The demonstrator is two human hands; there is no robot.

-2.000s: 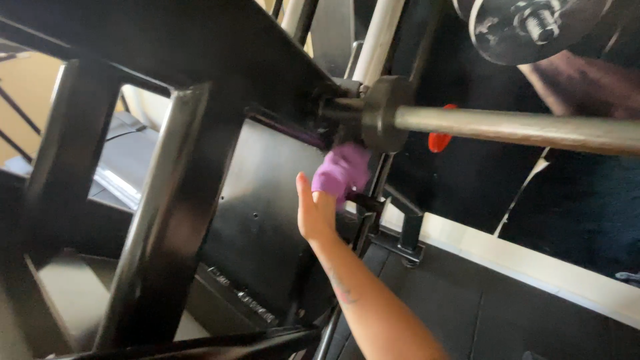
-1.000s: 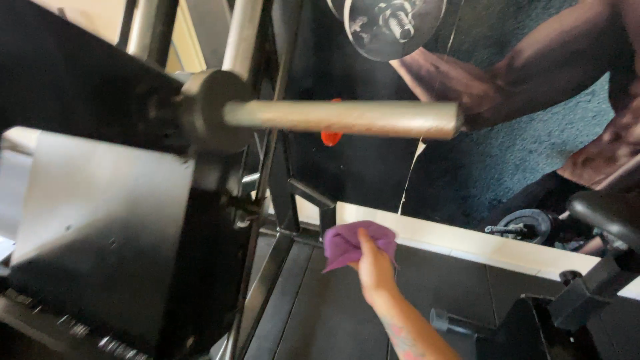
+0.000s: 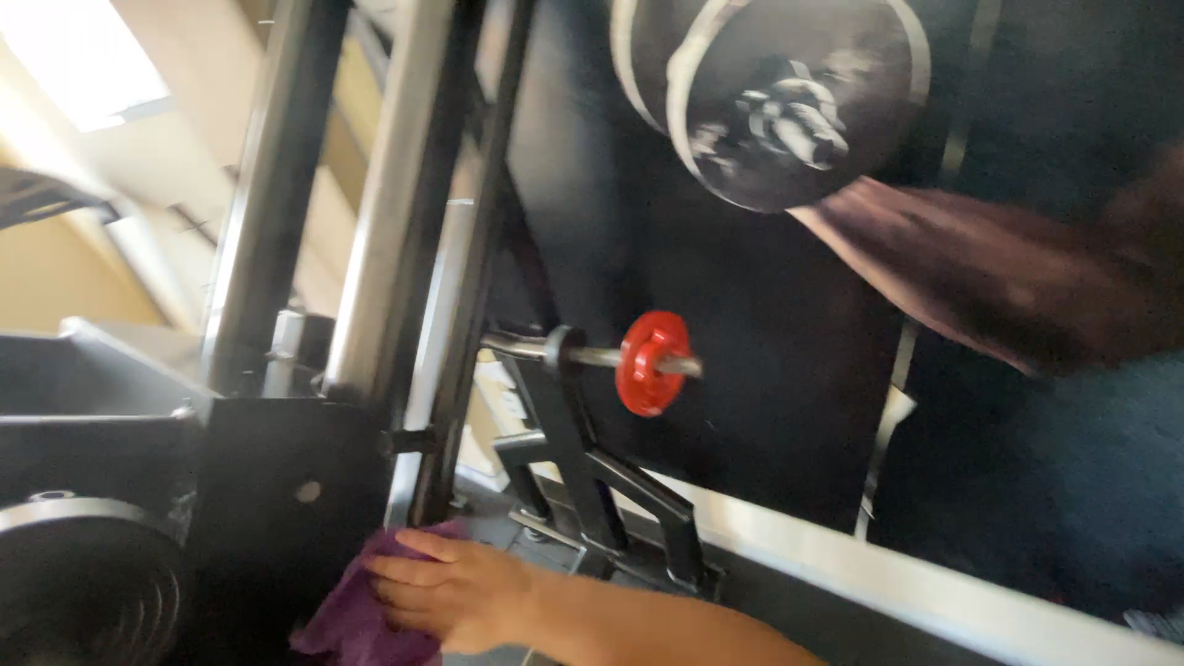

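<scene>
My right hand (image 3: 472,592) reaches in from the lower right, back of the hand showing, its fingers closed over a crumpled purple cloth (image 3: 370,606). The cloth lies against or just in front of the black metal frame (image 3: 287,481) of a gym machine, near the foot of its upright metal rods (image 3: 379,240); contact is hard to judge through the blur. Part of the cloth hangs below my fingers. A round black weight plate (image 3: 83,583) is to the left of the cloth. My left hand is not in view.
Behind the machine, a black stand (image 3: 592,481) supports a bar with a red disc (image 3: 654,363). A dark wall mural (image 3: 740,277) shows an arm and a dumbbell. A pale baseboard (image 3: 832,555) runs along the wall's foot.
My right hand, still holding the purple cloth, has moved from over the floor to the machine's frame. The view has shifted, and the thick metal bar end seen earlier is out of view.
</scene>
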